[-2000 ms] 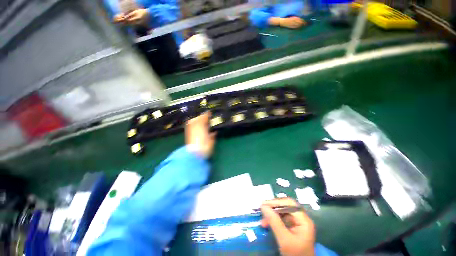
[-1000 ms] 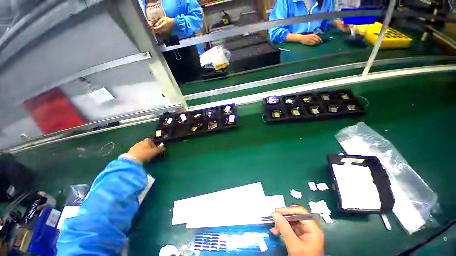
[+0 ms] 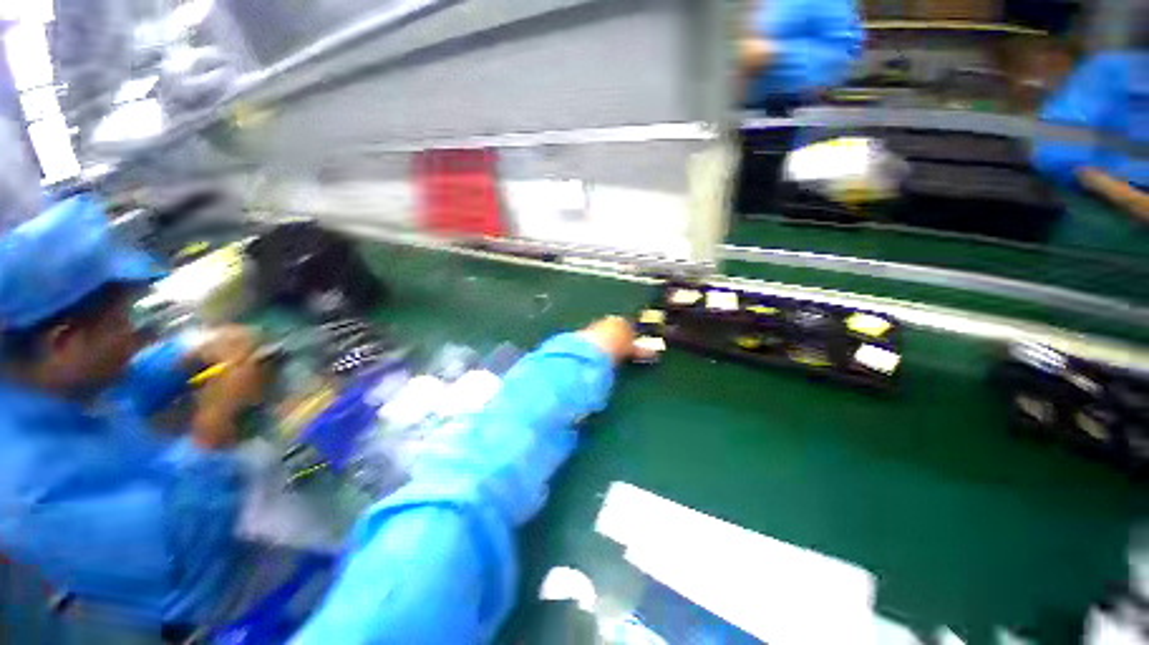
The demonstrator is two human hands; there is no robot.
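My left hand point(image 3: 614, 338) reaches out at the left end of a black component tray point(image 3: 769, 349) with modules in its pockets. A small pale-and-dark piece point(image 3: 649, 345) shows at its fingertips; blur hides whether the fingers hold it. The white paper strip point(image 3: 743, 567) lies at the lower middle, with the blue-white sheet point(image 3: 687, 617) partly in view below it. My right hand is out of the picture.
A second black tray point(image 3: 1077, 401) is at the right edge. A person in a blue smock and cap point(image 3: 101, 466) works at the left. Bags and a blue packet point(image 3: 343, 422) lie between us. A rail point(image 3: 932, 290) runs behind the trays; people stand beyond it.
The view has swung left, bringing the neighbouring person in and leaving my right hand and the black box out. My left hand stays by the left end of the left tray.
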